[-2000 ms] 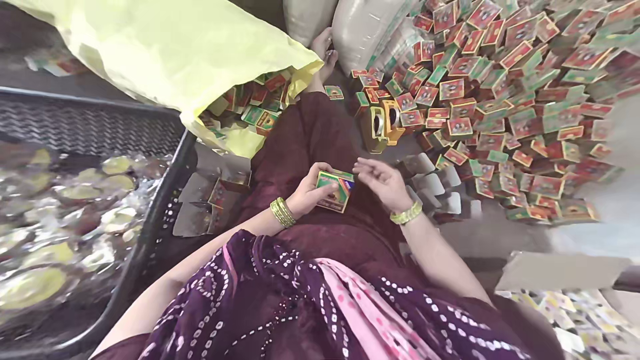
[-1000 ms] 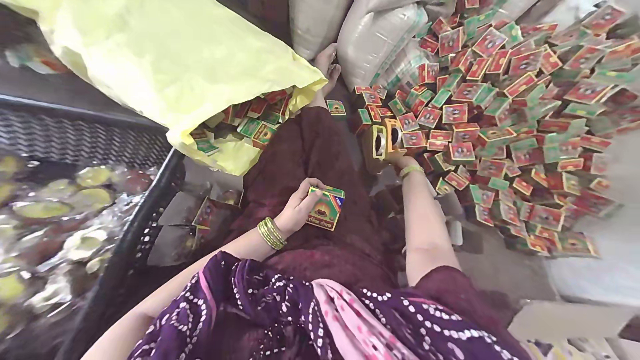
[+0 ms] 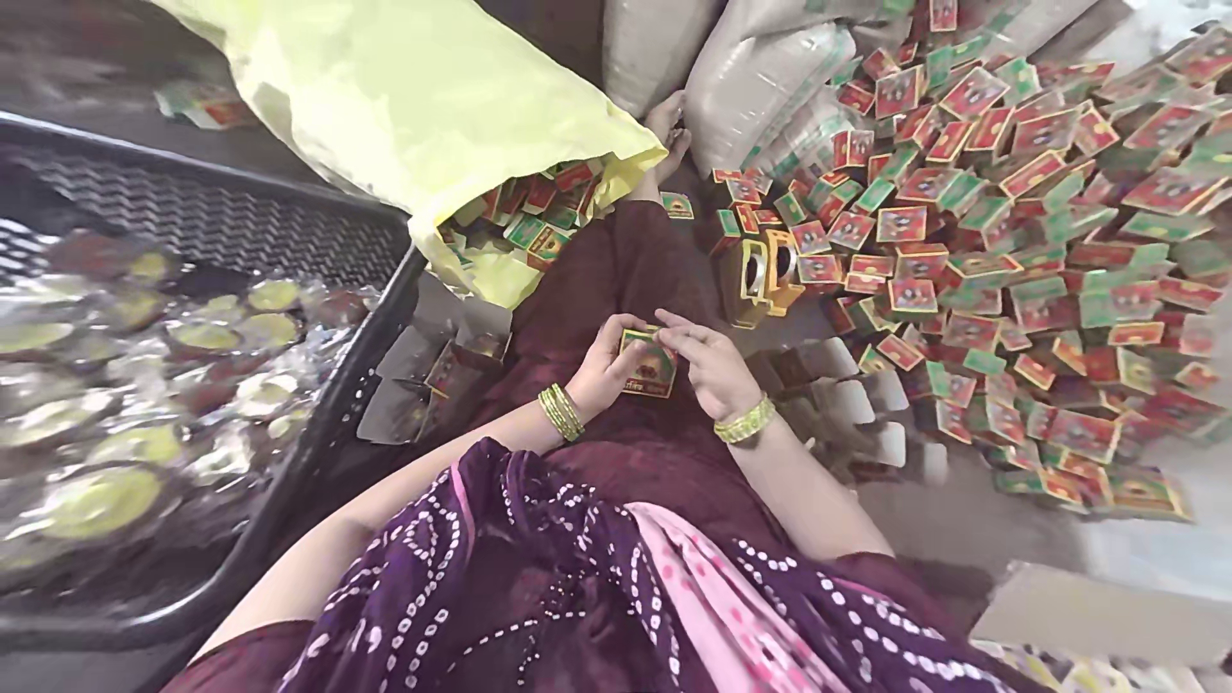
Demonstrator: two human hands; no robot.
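My left hand grips a small printed carton, red and green with a yellow border, above my lap. The fingers of my right hand lie at the carton's upper right edge; whether they pinch anything there cannot be told. Beyond my right hand, two rolls of tape with yellow sides stand on the floor. A large pile of similar red and green cartons spreads to the right. More of them show in the mouth of a yellow sack at the upper left.
A black plastic crate at the left holds clear-wrapped round items. Open grey boxes stand beside it, others right of my lap. Pale filled sacks stand at the back. A cardboard flap is at the lower right.
My right hand was out at the tape rolls one second ago and is now back at the carton. My left hand has kept hold of a carton.
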